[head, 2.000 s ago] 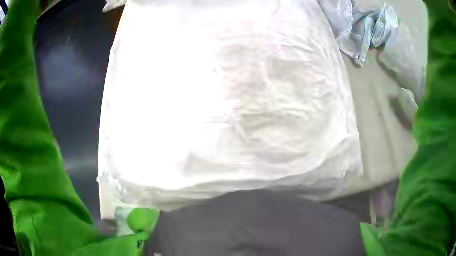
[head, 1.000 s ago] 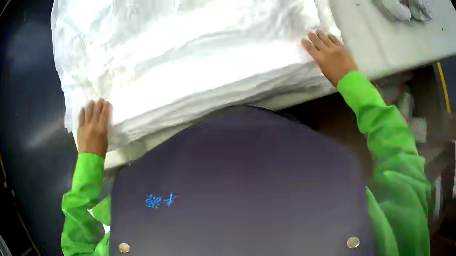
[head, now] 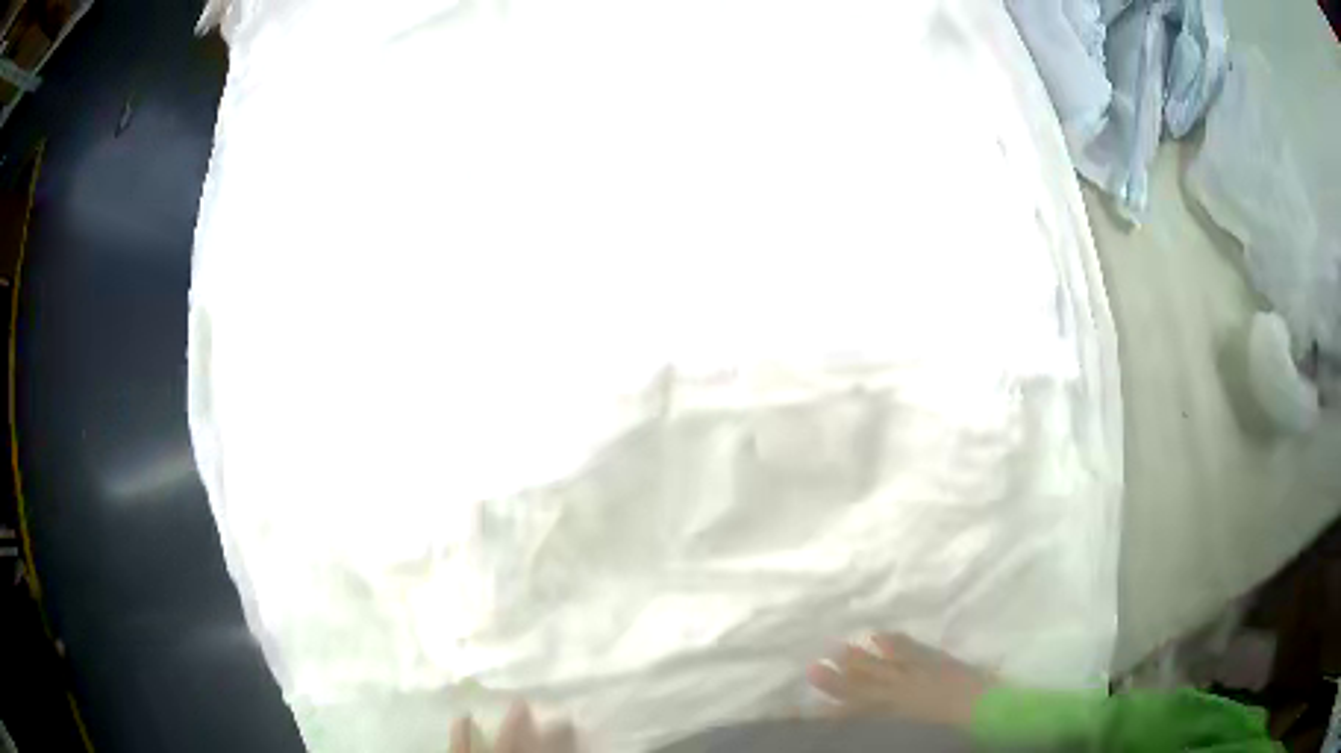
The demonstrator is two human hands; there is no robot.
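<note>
A large stack of thin white cloth pieces (head: 765, 486) fills the middle of the view, its top layer wrinkled near me and washed out by glare farther off. My left hand (head: 515, 731) is at the bottom edge of the picture, cut off, with only blurred fingers showing on the cloth's near part. My right hand (head: 897, 680) lies with fingers spread on the near right part of the cloth, palm down, its green sleeve coming in from the right. Neither hand shows cloth gripped in it.
Pale blue cloth (head: 1140, 103) lies heaped right of the stack on the cream table cover (head: 1177, 486). Whitish cloth (head: 1265, 191) and a small white wad (head: 1282, 371) lie farther right. Dark grey floor (head: 118, 441) with a yellow line is at the left.
The view has shifted so the stack fills more of it. Both hands now show low in the picture, the right nearer the middle. The grey apron has nearly left the view.
</note>
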